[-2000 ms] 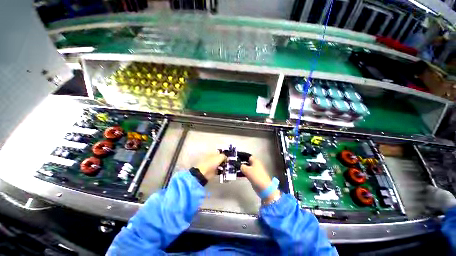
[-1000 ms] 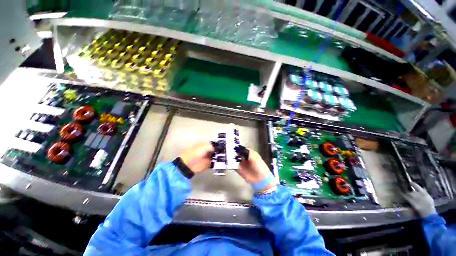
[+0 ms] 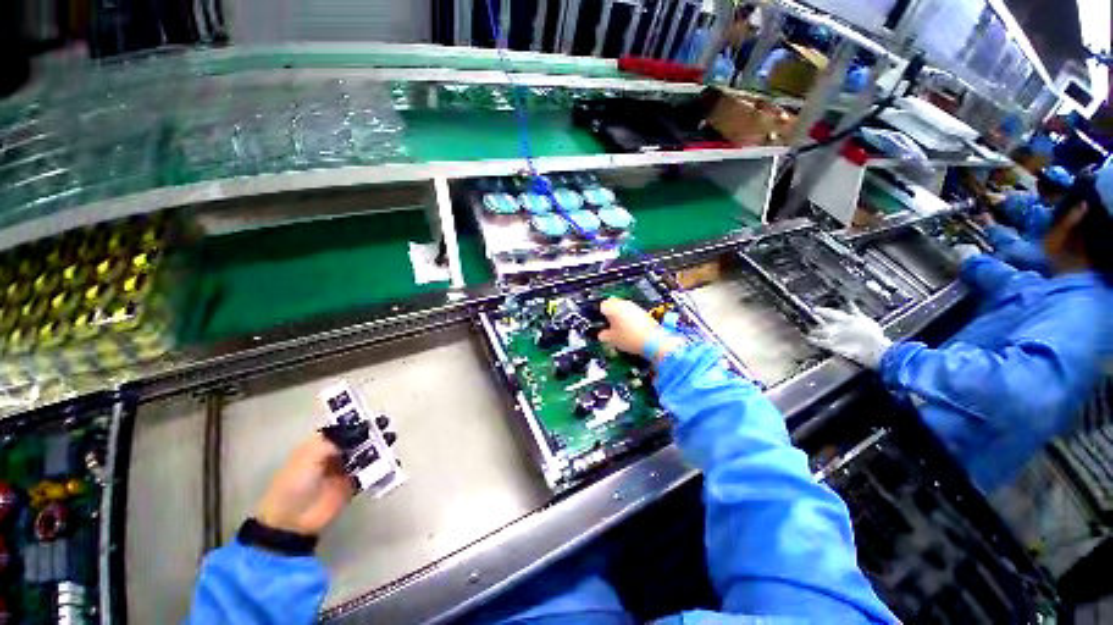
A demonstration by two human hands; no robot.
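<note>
My left hand (image 3: pixel 305 485) grips a white and black heatsink assembly (image 3: pixel 363 440) above the bare metal plate between two boards. It is tilted. My right hand (image 3: pixel 629 327) is over the upper part of the green circuit board (image 3: pixel 543 397) on the right, with its fingertips at black parts near a heatsink row. Whether it grips a part cannot be told. More heatsink parts (image 3: pixel 601 401) stand on this board. My right forearm hides the board's right side, where the orange-red toroids were seen.
Another board (image 3: pixel 55 537) is cut off at the left edge. Teal-topped round parts (image 3: pixel 564 222) and yellow parts (image 3: pixel 86 287) sit on the shelf behind. At the right, a person in blue reaches a gloved hand (image 3: pixel 851 336) to a dark pallet (image 3: pixel 830 283). A black tote (image 3: pixel 928 525) is below.
The view has swung right. My right hand has let go of the heatsink assembly and moved over the right board. My left hand alone now holds the assembly.
</note>
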